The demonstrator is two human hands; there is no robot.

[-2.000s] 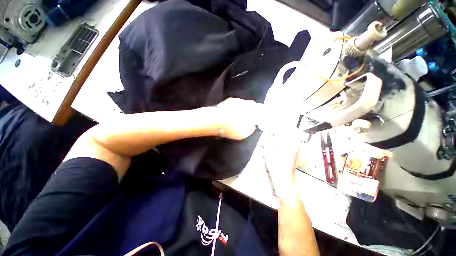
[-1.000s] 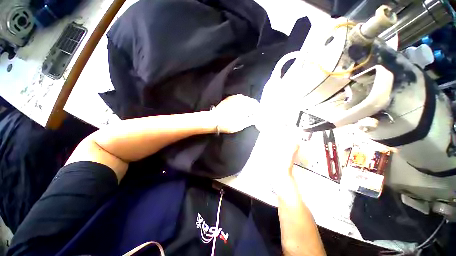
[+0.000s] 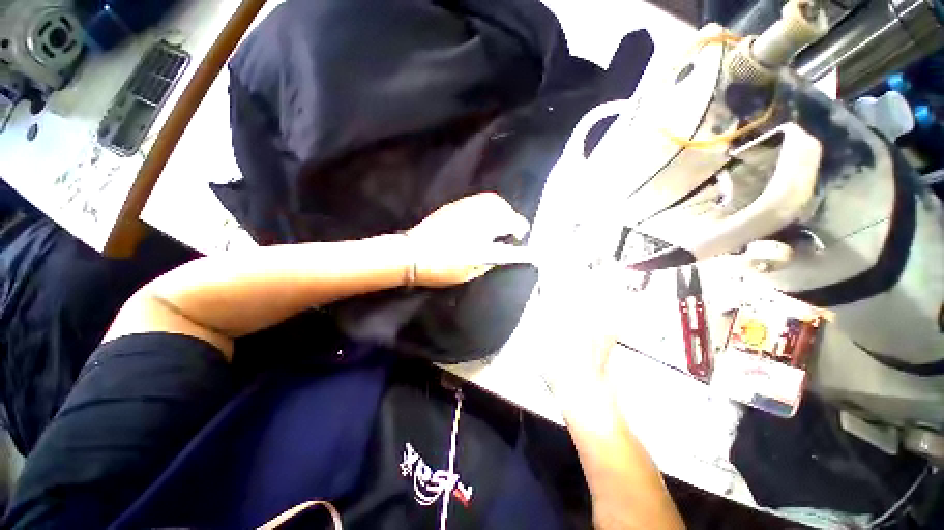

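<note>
A large dark garment (image 3: 393, 104) lies in a heap on the white table, left of the sewing machine (image 3: 859, 217). My left hand (image 3: 466, 240) rests on the garment close to the machine head, fingers pointing toward the needle area; glare hides the fingertips, so its hold on the cloth cannot be told. My right hand (image 3: 580, 336) is on the bed below the machine head, largely washed out by glare. The needle and presser foot are lost in the same glare.
Red-handled thread snips (image 3: 695, 326) lie on the machine bed beside a small orange and white packet (image 3: 771, 347). A yellow-orange loop hangs on the machine head. Steel cylinders (image 3: 869, 47) stand behind it. Another table with a wooden edge (image 3: 176, 129) is at left.
My left hand has shifted slightly left, away from the machine head, and its fingers look more spread. My right hand has moved slightly left. The view has shifted a little.
</note>
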